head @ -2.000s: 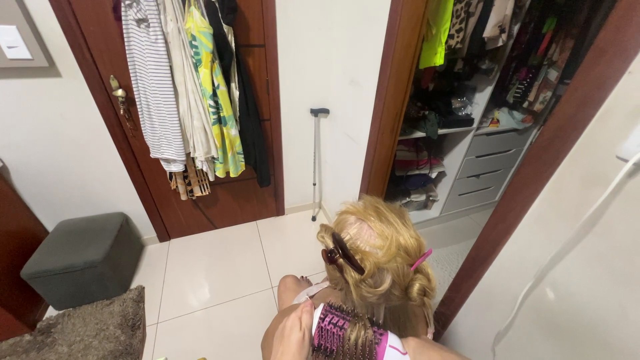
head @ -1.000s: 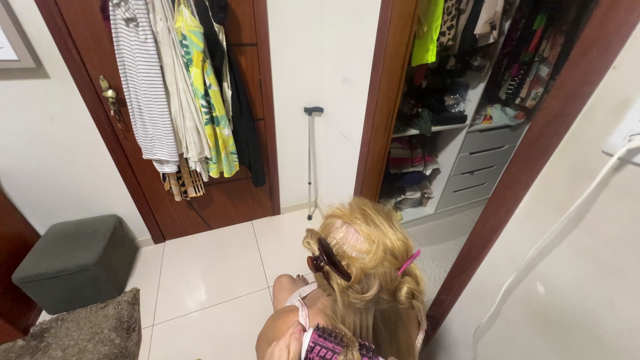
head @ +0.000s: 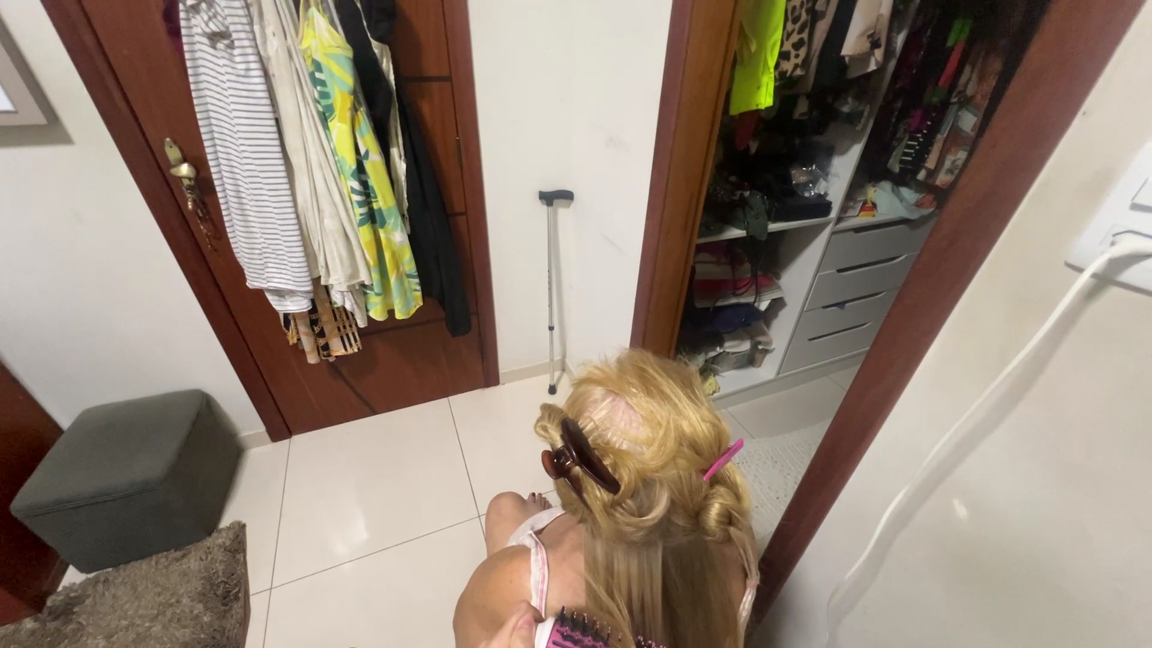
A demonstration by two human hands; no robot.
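A seated person with blond hair (head: 661,396) is seen from above and behind, wearing pale straps. A brown claw clip (head: 580,457) holds hair at the left of the head, and a pink clip (head: 723,460) sits at the right. Loose lengths hang down the back. At the bottom edge a pink brush (head: 576,630) with black bristles and a white end lies against the lower hair, partly cut off. My left hand (head: 516,628) is at the brush's white end, mostly out of frame; its grip is unclear. My right hand is out of view.
A white cord (head: 967,418) runs down from a wall socket (head: 1120,225) at the right. A wooden door frame (head: 900,337) stands close by the person's right side. Ahead are a walking cane (head: 551,297) and open closet shelves; a grey ottoman (head: 135,468) and shaggy rug (head: 171,589) lie left.
The brush and my left hand have moved down toward the bottom edge. My right hand, partly visible two seconds ago, is out of view. The hair below the clips now hangs straighter.
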